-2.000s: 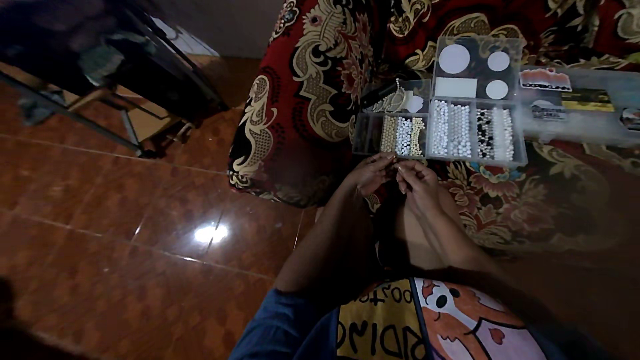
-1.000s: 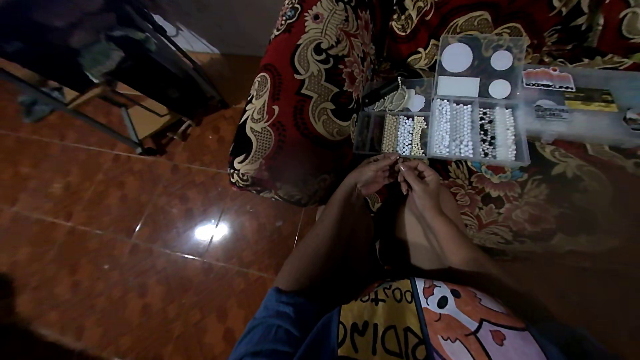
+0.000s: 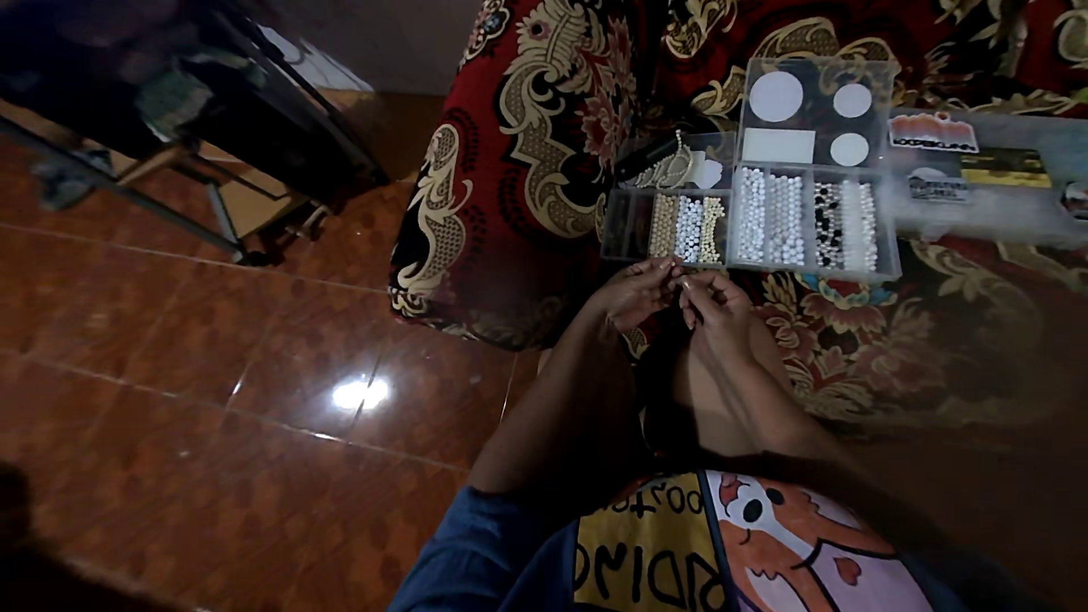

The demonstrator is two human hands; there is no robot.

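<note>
My left hand (image 3: 639, 293) and my right hand (image 3: 716, 310) meet fingertip to fingertip just in front of a clear plastic bead box (image 3: 898, 255). Something tiny is pinched between them, too small to identify. The box's compartments hold rows of gold beads (image 3: 663, 228), white beads (image 3: 752, 217), black and white beads (image 3: 828, 223) and cream beads (image 3: 712, 231). Behind the gold beads, a bead strand (image 3: 671, 170) lies in a rear compartment. White round and rectangular pieces (image 3: 776, 96) show on the raised clear lid.
The box rests on a sofa with a red, black and gold floral cover (image 3: 544, 127). At its right lies a translucent case (image 3: 1020, 204) with stickers. A dark metal-framed stand (image 3: 221, 212) is at the upper left, on the glossy tiled floor (image 3: 212, 476).
</note>
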